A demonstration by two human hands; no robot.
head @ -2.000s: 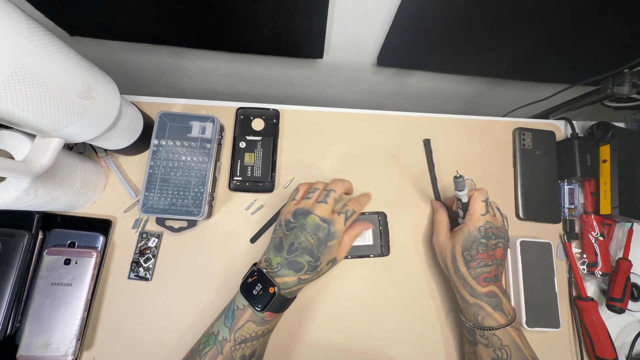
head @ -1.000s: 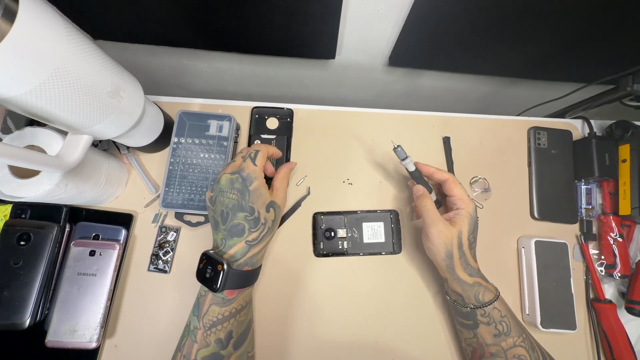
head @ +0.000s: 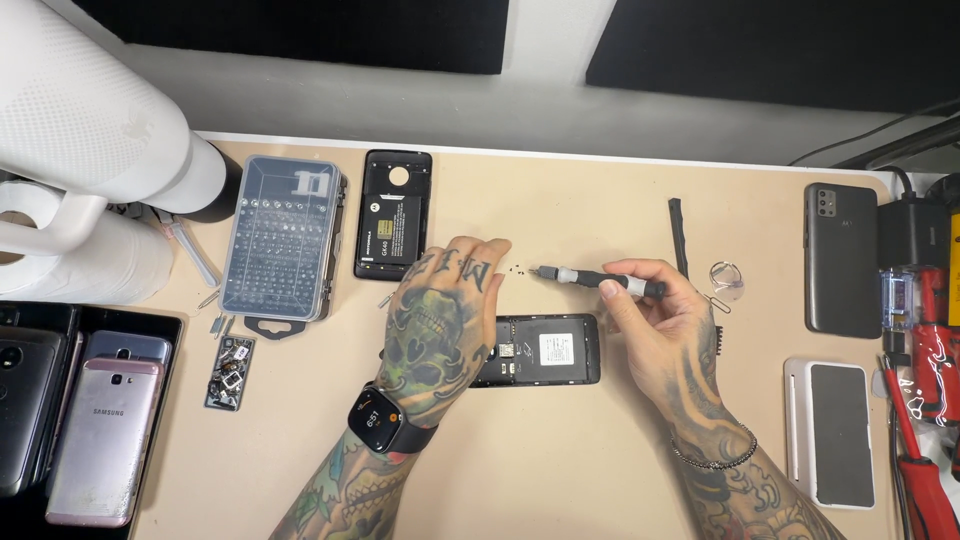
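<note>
My right hand (head: 660, 322) holds a precision screwdriver (head: 600, 280) nearly level, its tip pointing left beside several tiny screws (head: 517, 269) on the mat. My left hand (head: 442, 337) is palm down just left of the screws; its fingers hide what, if anything, is under them. It covers the left part of an opened smartphone body (head: 544, 351), whose bare battery bay and white label show. Behind the left hand lies a black phone back cover (head: 398, 174) with a Motorola battery (head: 391, 232) on it. A black spudger or tweezers-like strip (head: 678, 236) lies beyond the right hand.
A screwdriver bit case (head: 281, 236) and a small tray of metal parts (head: 230, 373) lie at left, near stacked phones (head: 109, 442), a paper roll (head: 112, 259) and a white tumbler (head: 90, 97). At right are a dark phone (head: 841, 259), a white-edged box (head: 832, 433) and red-handled tools (head: 926, 480).
The screwdriver has turned from upright-leaning to nearly level, with its tip brought to the screws. My left hand has moved right from the back cover, over part of the phone body.
</note>
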